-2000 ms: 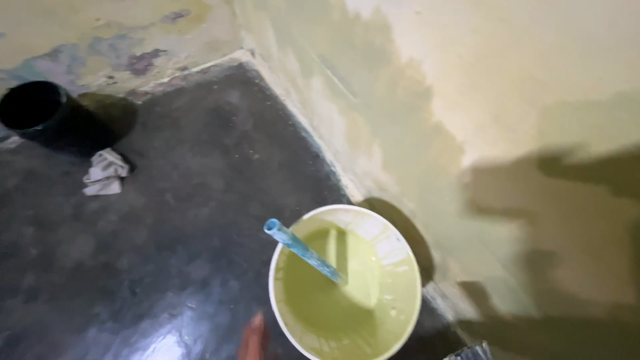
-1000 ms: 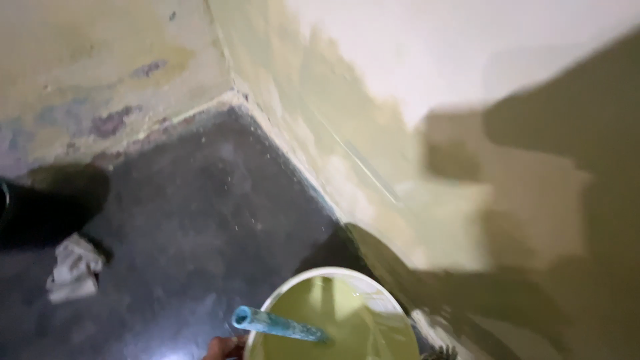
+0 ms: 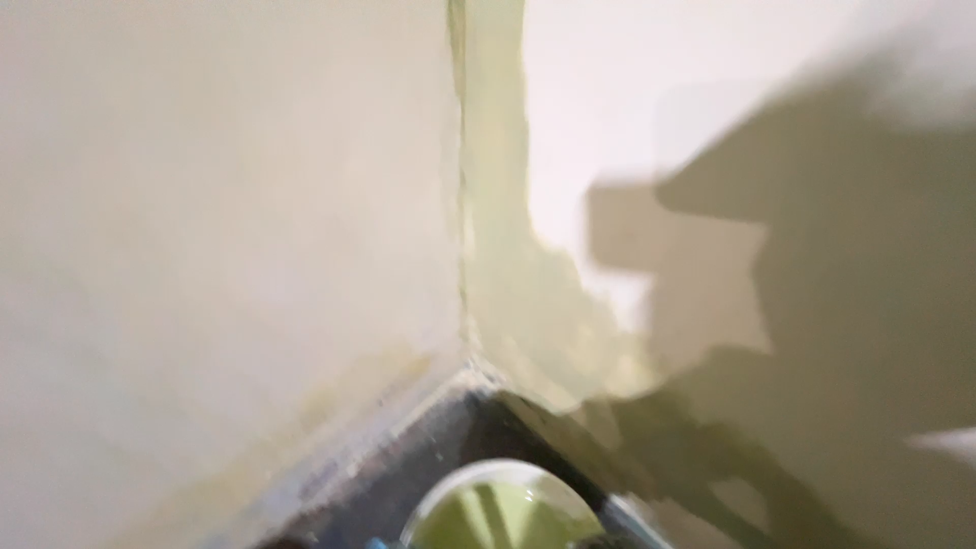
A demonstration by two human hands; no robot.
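A white plastic bucket (image 3: pixel 499 469) of pale green liquid paint (image 3: pixel 488 518) shows at the bottom edge of the head view, close to the room's corner. Only its far rim and part of the paint are in the picture. The tip of the blue stick (image 3: pixel 379 544) peeks in at the bucket's left side. A dark, blurred thing at the bucket's lower right is cut off by the frame and cannot be made out. Neither of my hands can be clearly seen, so what they hold is hidden.
Two walls meet at a vertical corner (image 3: pixel 463 229) above a dark floor (image 3: pixel 457 427). The right wall has a green painted strip (image 3: pixel 496 152) along the corner and a large shadow (image 3: pixel 854 267). Another dark shape is cut off at the bottom left.
The view has tilted up strongly to the walls, leaving the bucket lower in the picture. The hand seen beside the bucket's left rim a second ago is no longer clearly visible.
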